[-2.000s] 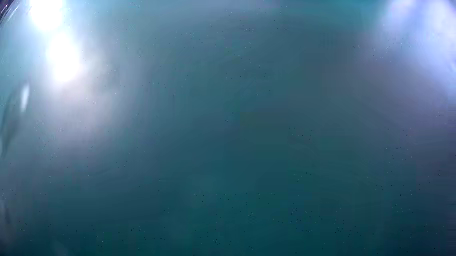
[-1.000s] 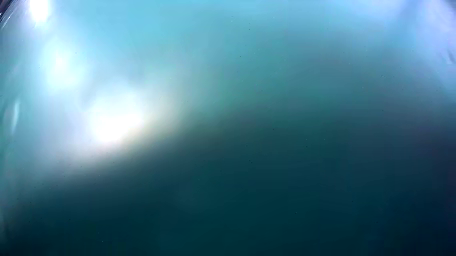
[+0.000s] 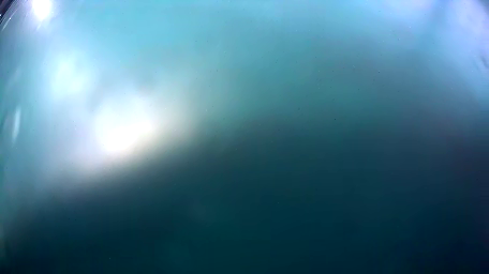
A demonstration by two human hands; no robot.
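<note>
A blurred blue-green surface (image 3: 300, 176) fills nearly the whole head view, apparently very close to the camera. It is dark over the lower part and lighter towards the top. What it is, I cannot tell. No separate object can be made out on it. My left hand and my right hand are not in view.
Bright white glare spots lie at the left and upper left. A pale bluish-violet glow lies at the upper right. Faint streaks run along the left rim. Nothing else can be told apart.
Since two seconds ago the upper part has turned brighter, the lower part darker, and a large glare spot has appeared at the left. Since one second ago almost nothing has changed.
</note>
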